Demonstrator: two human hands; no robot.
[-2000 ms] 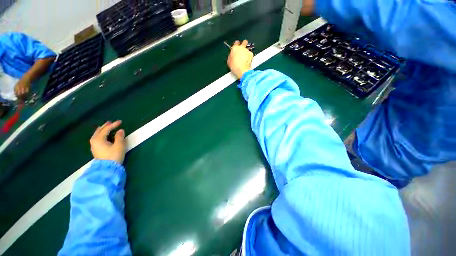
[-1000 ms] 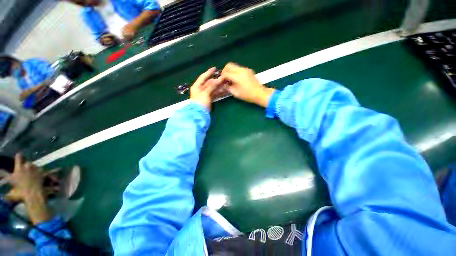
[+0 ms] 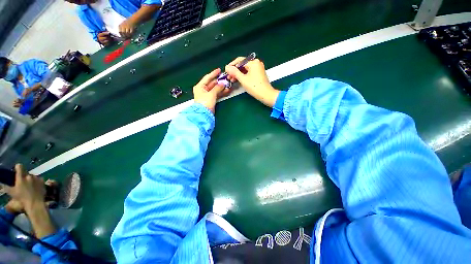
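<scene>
My left hand (image 3: pixel 207 92) holds a small shiny component (image 3: pixel 224 80) at its fingertips, over the white edge strip (image 3: pixel 150 124). My right hand (image 3: pixel 253 80) is just right of it and holds a slim dark tool with a silver end (image 3: pixel 250 59) like a pen. The tool's lower end meets the component, though the exact contact is hidden by my fingers. Another small component (image 3: pixel 176 92) lies on the green belt left of my left hand.
More small parts (image 3: pixel 77 108) are spread along the belt. A black tray (image 3: pixel 454 51) of parts is at the far right by a metal post (image 3: pixel 427 14). Neighbour's hands (image 3: pixel 28 193) and a round disc (image 3: pixel 71 190) are at the left. Black trays (image 3: pixel 178 19) and people are across the belt.
The view has turned left since two seconds ago. My hands, first far apart, have come together with the component between them. The tool now shows clearly in my right hand.
</scene>
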